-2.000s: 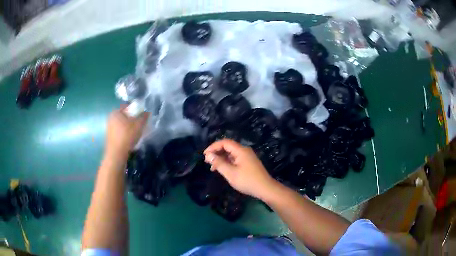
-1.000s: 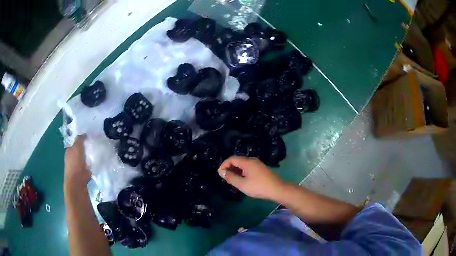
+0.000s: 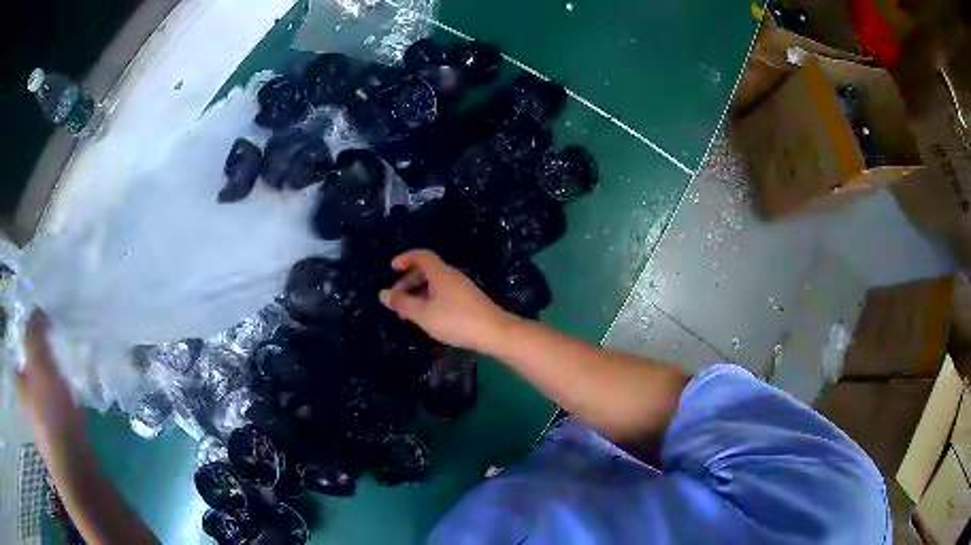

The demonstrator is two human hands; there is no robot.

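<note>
Black plastic housings (image 3: 426,213) lie heaped on the green bench, with several at the lower left. A large white sheet (image 3: 192,245) spreads left of the heap, with crinkled clear film (image 3: 197,378) along its lower edge. My left hand (image 3: 37,341) is at the far left, gripping the sheet's crumpled edge; its fingers are partly hidden and blurred. My right hand (image 3: 426,298) is over the middle of the heap, fingers curled and thumb near the fingertips. I cannot tell whether it holds anything.
A clear bag (image 3: 362,32) lies at the bench's back edge. A bottle (image 3: 62,101) stands on the ledge at the upper left. Open brown cartons (image 3: 793,144) are on the floor at right, beyond the bench edge. The wearer's blue sleeve is at lower right.
The view has turned and shifted. My left hand has moved farther left with the sheet's edge, and the housings seen on the sheet's left part no longer show there.
</note>
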